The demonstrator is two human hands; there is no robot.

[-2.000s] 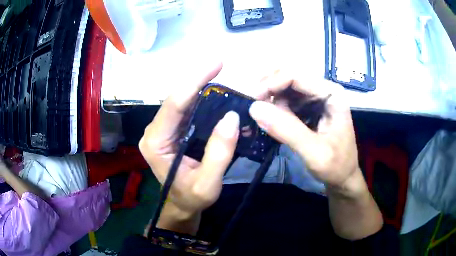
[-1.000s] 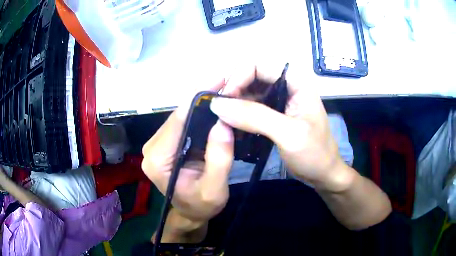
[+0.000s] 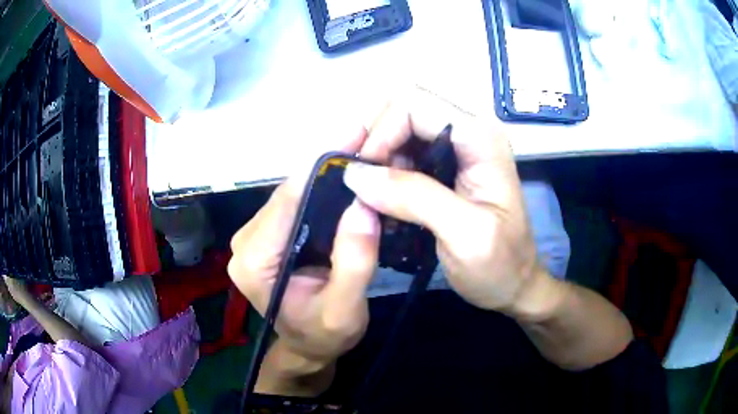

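Observation:
A black phone middle frame (image 3: 279, 279) is held tilted above the lap, its far end up near the bench edge and its near end at the picture's bottom. A yellow-gold strip shows at its far left corner. My left hand (image 3: 311, 279) grips the frame from the left, thumb on the dark upper plate. My right hand (image 3: 477, 218) is at the far end, thumb pressed on the plate beside the gold strip, fingers behind the frame. Dark tweezers (image 3: 444, 145) are tucked in my right palm, one tip pointing up. The thumbs hide part of the plate.
Another black frame (image 3: 362, 28) lies at the bench's far side, and overlapping frames (image 3: 502, 65) lie right of it. Crumpled clear film (image 3: 619, 40) is beyond. A fan (image 3: 190, 28) and black trays (image 3: 48, 162) are left. A person's purple sleeve (image 3: 150, 352) shows lower left. Red stools stand below.
My right thumb has moved left across the plate to the gold corner, and the tweezers have swung more upright. My left hand keeps its grip. The view has shifted, with the fan showing more.

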